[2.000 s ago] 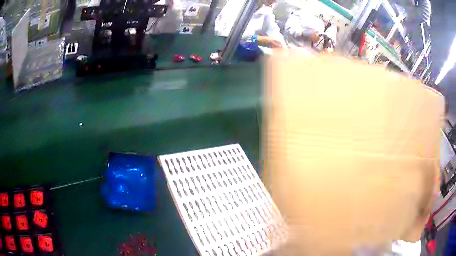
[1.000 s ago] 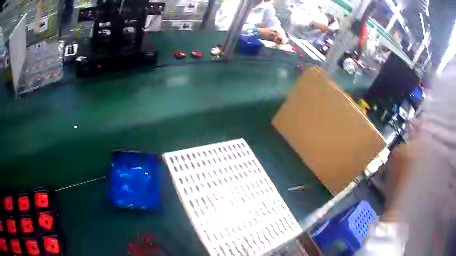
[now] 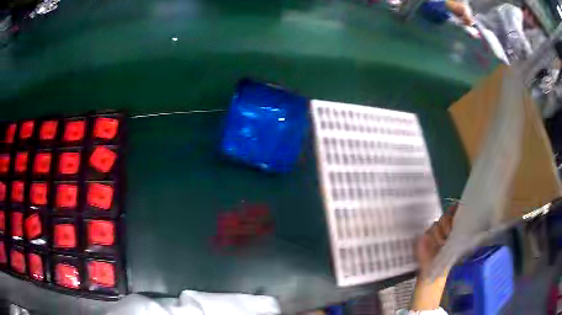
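Note:
A white slotted sheet (image 3: 377,191) lies flat on the green bench, right of centre. A blurred pale sheet (image 3: 496,160) is tilted up past its right edge. My right hand (image 3: 436,241), bare and blurred, is at the pale sheet's lower end with fingers bent on it, beside the slotted sheet's lower right edge. A brown cardboard sheet (image 3: 535,144) stands tilted behind the pale sheet, partly hidden. A white sleeve (image 3: 209,304) shows at the bottom edge, left of centre; my left hand is not visible.
A black tray (image 3: 125,246) holds red parts at left. A shiny blue bin (image 3: 265,126) sits beside the slotted sheet, with a loose dark-red pile (image 3: 243,226) below. A thin pale line (image 3: 175,113) reaches the bin. A blue stool (image 3: 493,280) is lower right. Another person's hand (image 3: 460,11) shows top right.
The view has tilted down and shifted left, showing more of the red-part tray. My right hand and a pale blurred sheet now show beside the slotted sheet, in front of the cardboard.

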